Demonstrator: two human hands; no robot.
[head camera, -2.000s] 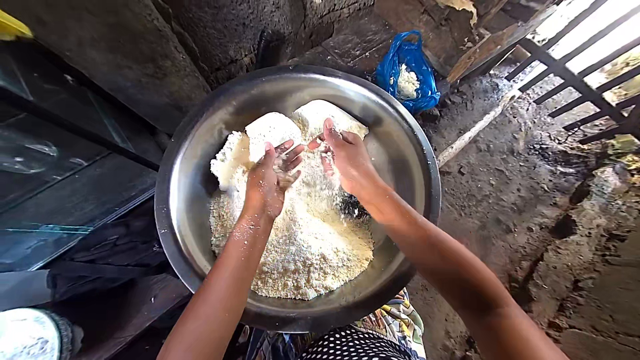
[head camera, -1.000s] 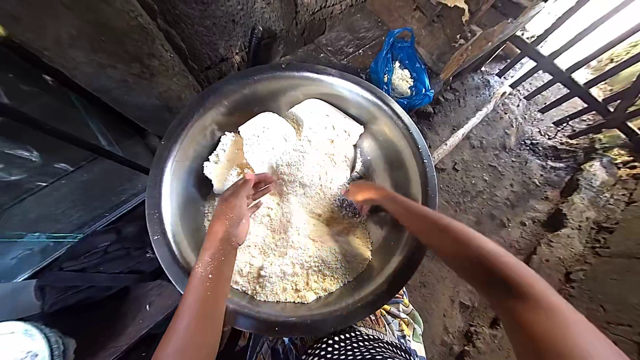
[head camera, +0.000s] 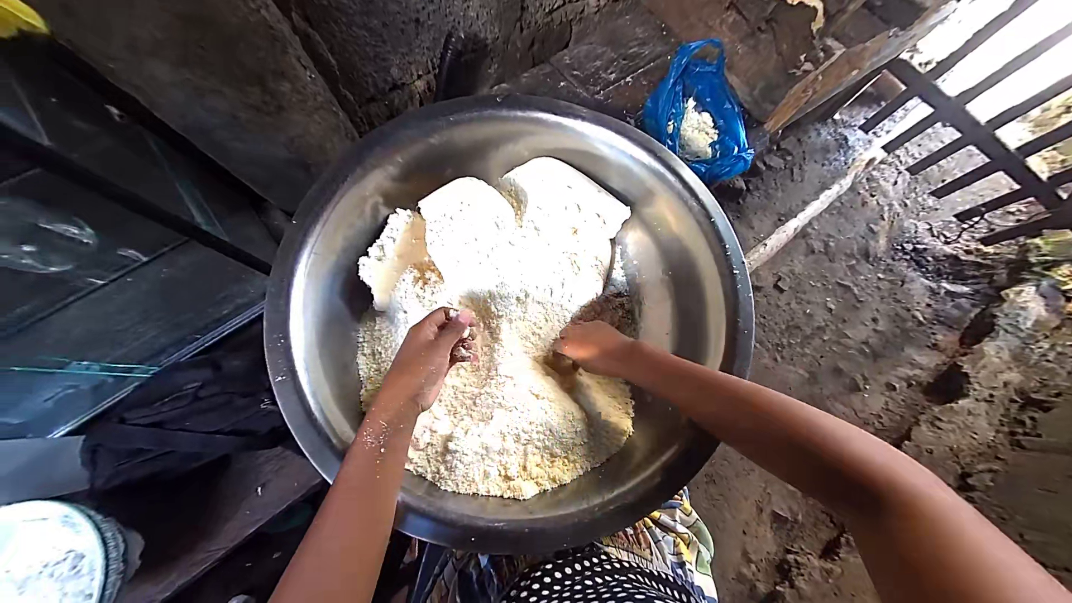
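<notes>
A wide, round metal basin (head camera: 708, 243) holds pale crumbly meal (head camera: 502, 435) and several large white lumps (head camera: 469, 218) near its far side. Over the left part of the meal, my left hand (head camera: 435, 352) has its fingers curled, with whitish bits on them; whether it grips any meal cannot be told. My right hand (head camera: 593, 347) reaches into the meal at the right, its fingertips partly hidden there. Just beyond it lies a dark brown patch (head camera: 611, 311) against the white lumps.
Past the basin's far right rim, a blue plastic bag (head camera: 729, 109) holds white crumbs. A wooden pole (head camera: 812, 209) lies on the dirt ground beside a barred grate (head camera: 980, 142). Glass panels (head camera: 100, 293) stand left; a round container with white contents (head camera: 50, 553) is at lower left.
Both hands were raised over the lumps two seconds ago and have come down toward the meal. Since one second ago, my right hand has moved left, away from the dark patch.
</notes>
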